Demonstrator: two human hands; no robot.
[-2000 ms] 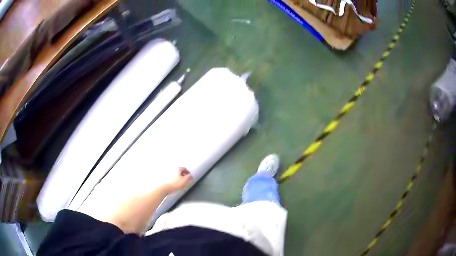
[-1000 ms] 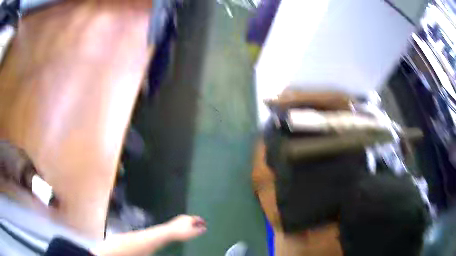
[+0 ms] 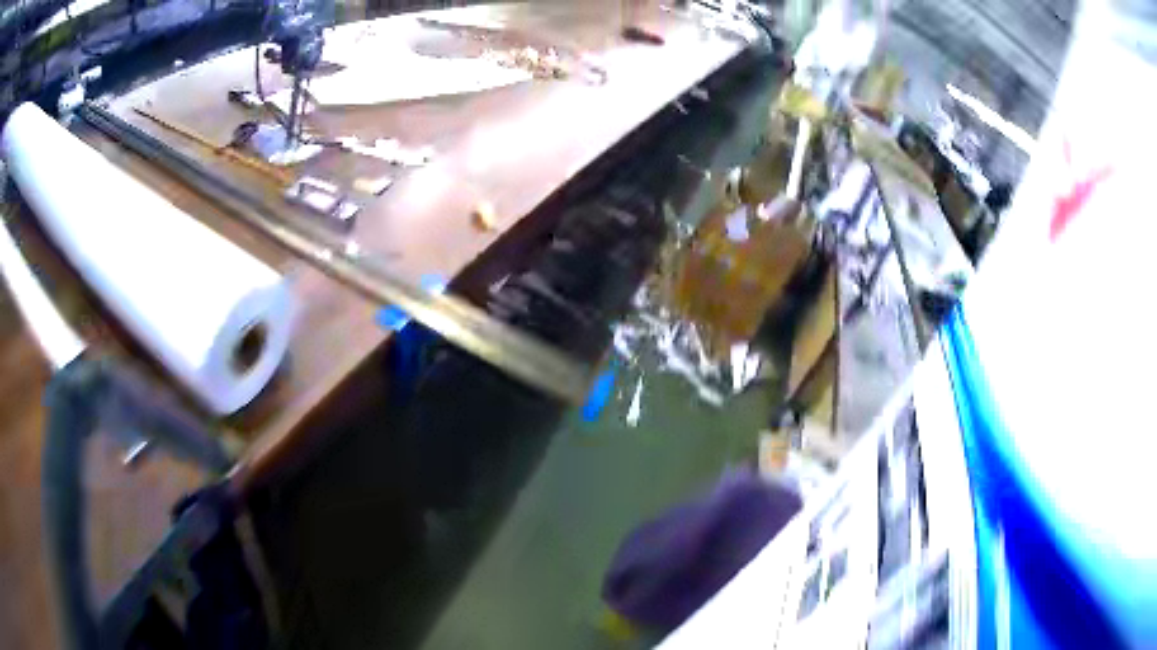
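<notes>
Neither of my hands is in the picture. Nearest on the left, a large white paper roll [image 3: 152, 254] lies on the brown cutting table [image 3: 431, 216], its open core facing me. A long narrow metal rail [image 3: 381, 282] crosses the table behind the roll and sticks out past its edge. Farther back, an upright cutting machine [image 3: 294, 76] stands on the table beside a white paper sheet [image 3: 406, 79]. The picture is blurred.
A brown cardboard box [image 3: 742, 267] stands in the aisle with white scraps [image 3: 679, 356] around it. A dark purple bundle [image 3: 698, 549] is low in the aisle. A large white and blue surface [image 3: 1040, 381] fills the right side. A grey bent tube [image 3: 70, 508] is at lower left.
The view has swung from the floor rolls and aisle to the long table with the cutting machine. The bare hand and forearm seen earlier have left the picture.
</notes>
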